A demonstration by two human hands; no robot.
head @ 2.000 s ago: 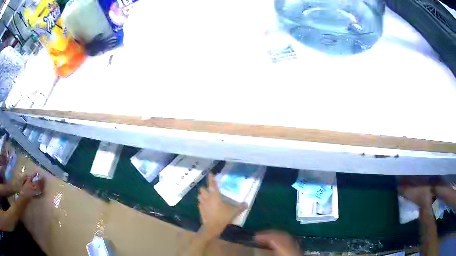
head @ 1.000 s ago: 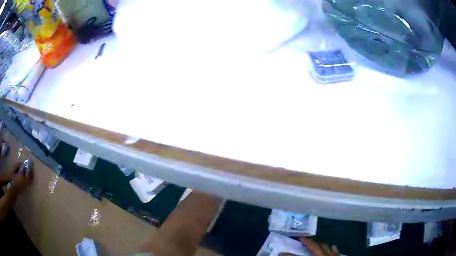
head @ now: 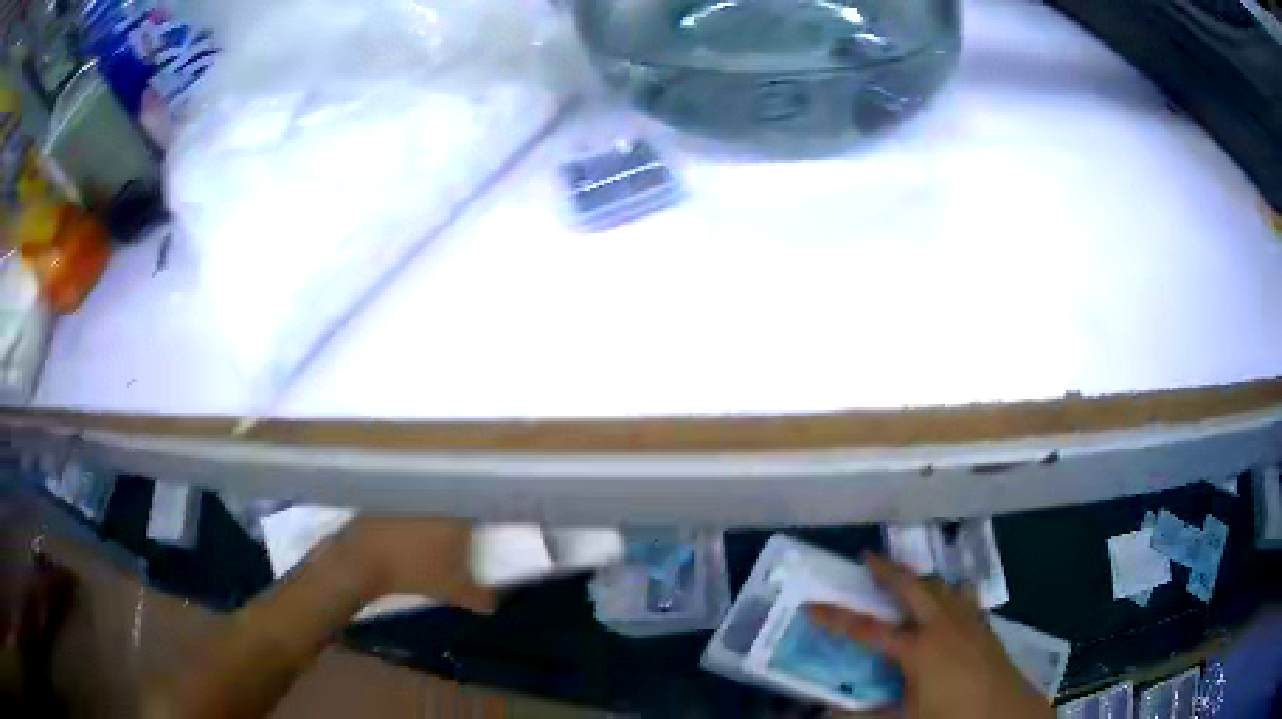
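My right hand, at the lower right, has its fingers over a tilted translucent blister tray with a white leaflet and a light-blue card on it. My left hand is blurred, under the shelf edge beside a white box; its fingertips are hard to see, so its hold cannot be told. Another filled tray with a blue piece lies on the dark green conveyor between the hands.
A raised white shelf crosses the view above the conveyor. It bears a large clear container, a small dark pack, clear plastic film and colourful bags. More packs lie along the belt. A person's blurred hand shows at far left.
My right hand has come further into view, now on a tray with a blue card. My left hand shows further left and higher, beside a white box. The camera view has shifted.
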